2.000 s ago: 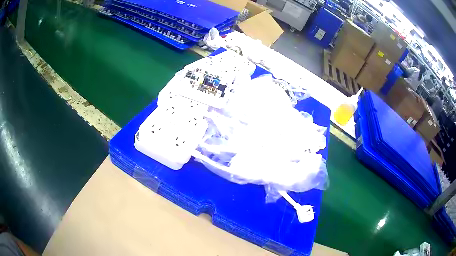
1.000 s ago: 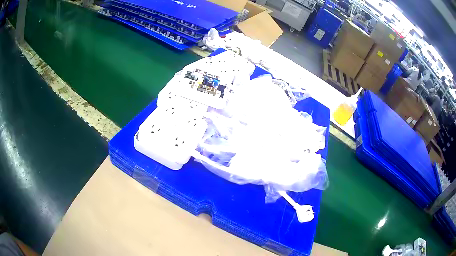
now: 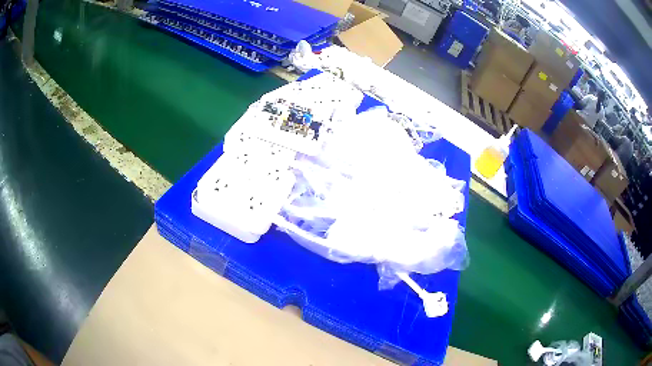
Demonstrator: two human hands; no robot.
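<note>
White power strip housings [image 3: 243, 189] lie on the left part of a blue stack of corrugated plastic sheets [image 3: 343, 304]. The nearest shows small dark holes. Behind it, a circuit board [image 3: 293, 119] with small coloured parts shows in an open white housing. Crumpled clear plastic bags [image 3: 386, 207] around white items cover the right part of the stack and are overexposed. A white plug [image 3: 435, 304] on a short cord lies at the stack's right front. Neither of my hands can be made out. A bit of skin and grey cloth shows at the bottom left corner.
A tan cardboard sheet [image 3: 186, 307] lies in front of the stack. Blue stacks stand on the green conveyor at the back left [image 3: 243, 28] and right [image 3: 572, 214]. A bottle of yellow liquid [image 3: 490, 162] stands beyond. White items [image 3: 565, 352] lie at bottom right.
The white items at the bottom right have moved left along the green conveyor and show more fully. The stack and the things on it have not visibly moved.
</note>
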